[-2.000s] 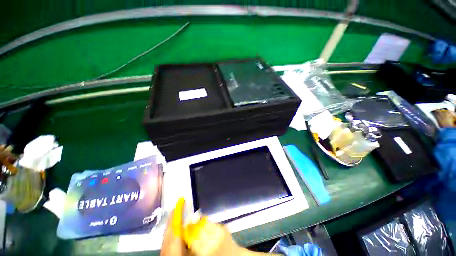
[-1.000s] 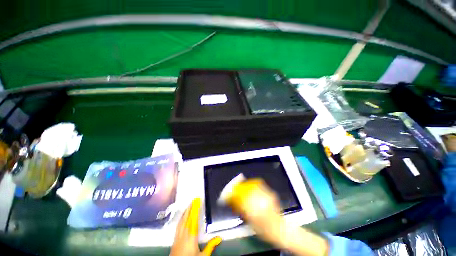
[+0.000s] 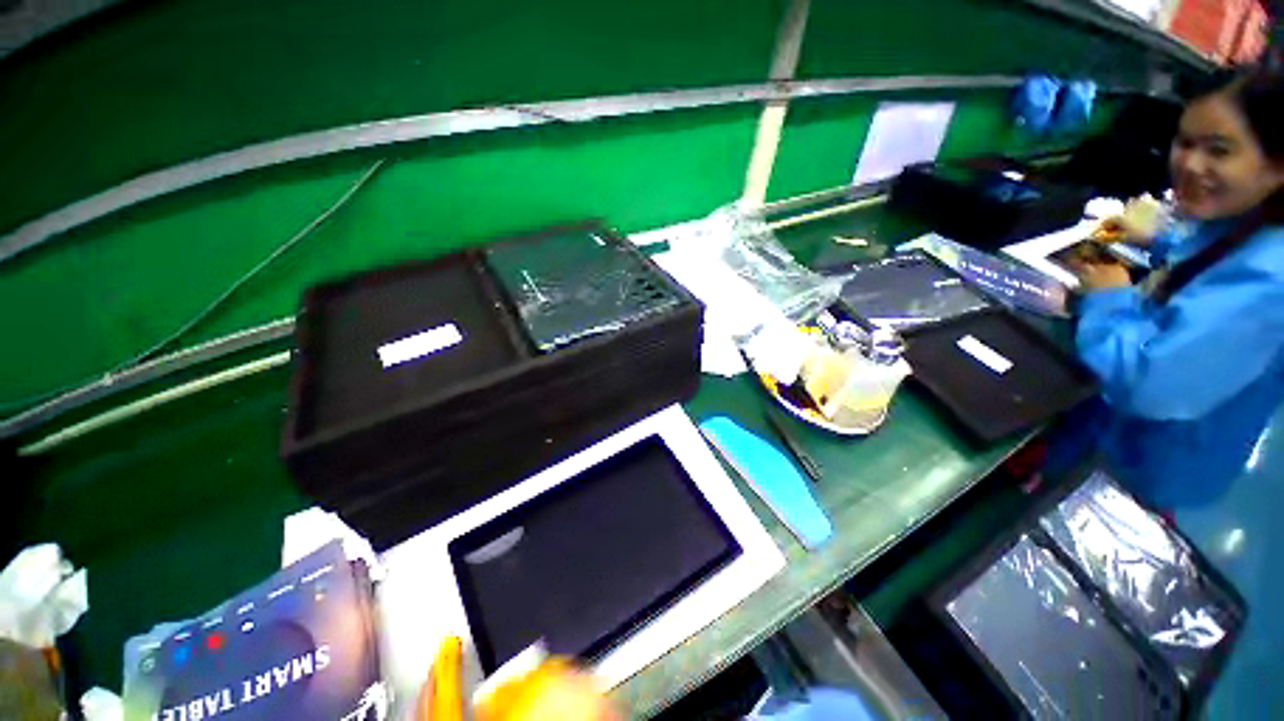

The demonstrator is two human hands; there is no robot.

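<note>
A black glossy tablet [image 3: 599,547] lies on a white pad [image 3: 735,524], with a pale smear or glare near its upper left corner. My left hand [image 3: 445,685] shows only a yellow-tipped finger at the bottom edge, beside the tablet's lower left corner; the rest is cut off. My right hand [image 3: 552,693] is blurred and cut off at the bottom edge, yellow at the fingertips, at the tablet's near edge. A small white wiping cloth [image 3: 515,665] shows at its fingers. Printed SMART TABLE films [image 3: 261,645] lie in a pile to the left.
A thick block of black trays [image 3: 493,440] stands behind the pad. Right of the pad are a blue flat piece [image 3: 772,476], a thin dark stick [image 3: 793,445] and a cluttered dish [image 3: 845,417]. A person in blue [image 3: 1197,338] is at the right. Wrapped panels [image 3: 1049,627] lie lower right.
The view has turned right, bringing the neighbouring person into sight. My right hand has moved off the middle of the tablet to its near edge, and less of my left hand shows.
</note>
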